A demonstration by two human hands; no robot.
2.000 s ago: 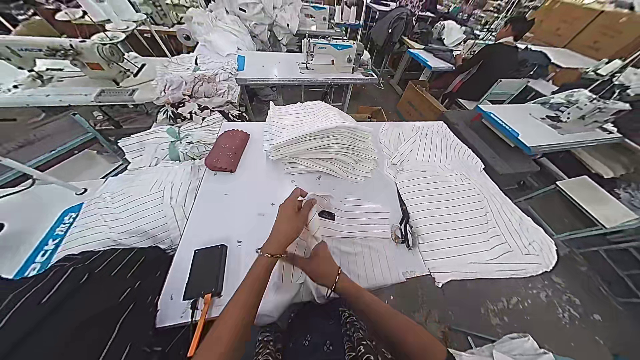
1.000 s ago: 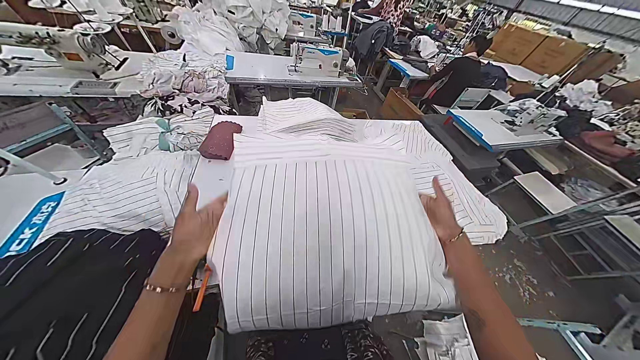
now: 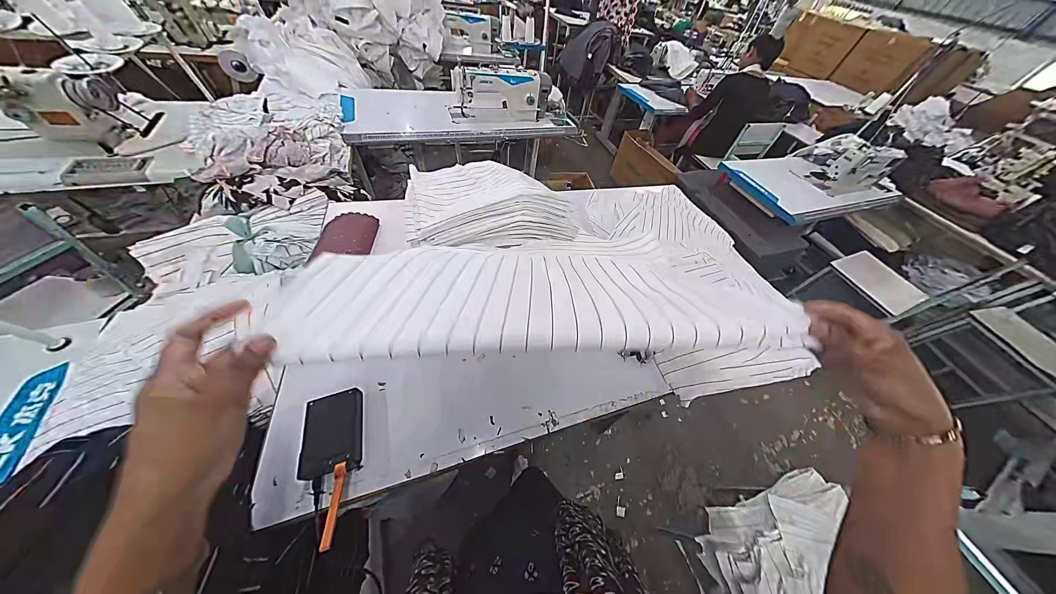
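A white striped fabric piece [image 3: 511, 305] stretches across the worktable [image 3: 462, 412], its near edge between my two hands. My left hand [image 3: 198, 355] is at its left corner with thumb and forefinger apart; blur hides whether they pinch the cloth. At the right corner, the fingertips of my right hand [image 3: 858, 355] close on the fabric edge. Just behind lies a stack of striped fabric pieces [image 3: 495, 206], with a dark red case [image 3: 346, 234] to its left. Part of a small dark object [image 3: 635, 355] shows under the fabric's near edge.
A black phone-like device [image 3: 331, 433] with an orange strip [image 3: 332, 507] lies at the table's front left. Striped cloth [image 3: 82, 371] is heaped on the left. Beyond stand a sewing machine [image 3: 499, 92] and a seated person [image 3: 738, 107]. White cloth [image 3: 775, 528] lies low at right.
Two seconds ago my hands were close together on fabric at the table. They have since spread apart. The striped piece, broad before me one second ago, now shows flatter, and the black device is visible again.
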